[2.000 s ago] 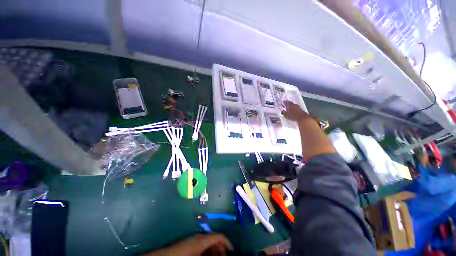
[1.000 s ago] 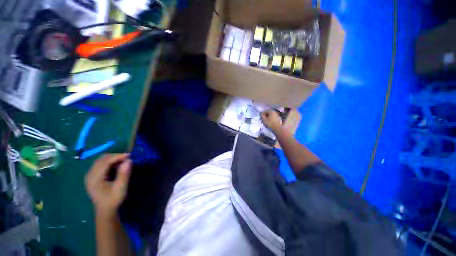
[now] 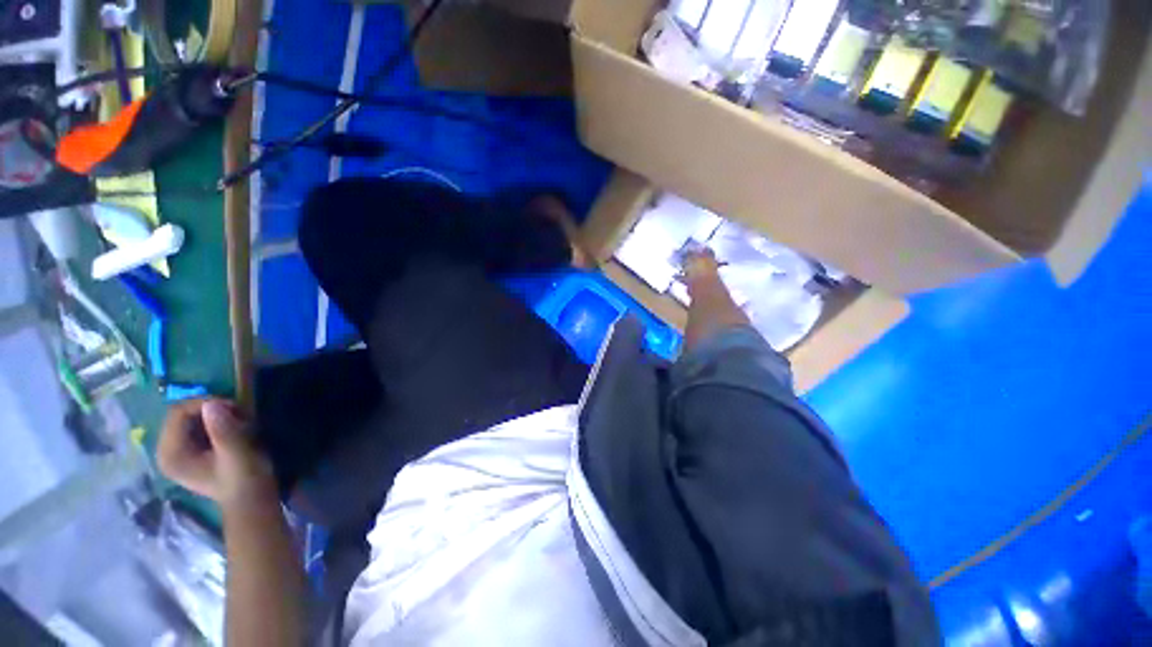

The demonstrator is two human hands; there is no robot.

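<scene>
My right hand [image 3: 705, 281] reaches into a low, open cardboard box [image 3: 872, 331] beside my lap. Its fingers are small in view and touch the white contents [image 3: 758, 272]; whether they hold something cannot be told. My left hand [image 3: 212, 445] is at the bench edge with its fingers curled; no held thing is visible. The light-blue handled cutters [image 3: 157, 348] lie on the green mat just above my left hand.
A larger cardboard box [image 3: 809, 158] with yellow-and-black packed parts overhangs the low box. An orange-and-black-handled tool [image 3: 108, 142] and a white stick-like handle [image 3: 137, 252] lie on the bench. Cables hang over the bench edge [image 3: 240, 228]. Blue floor [image 3: 1011, 417] lies to the right.
The view has shifted closer to the boxes. My right hand remains in the low box. My left hand stays by the bench edge, its fingers now more closed.
</scene>
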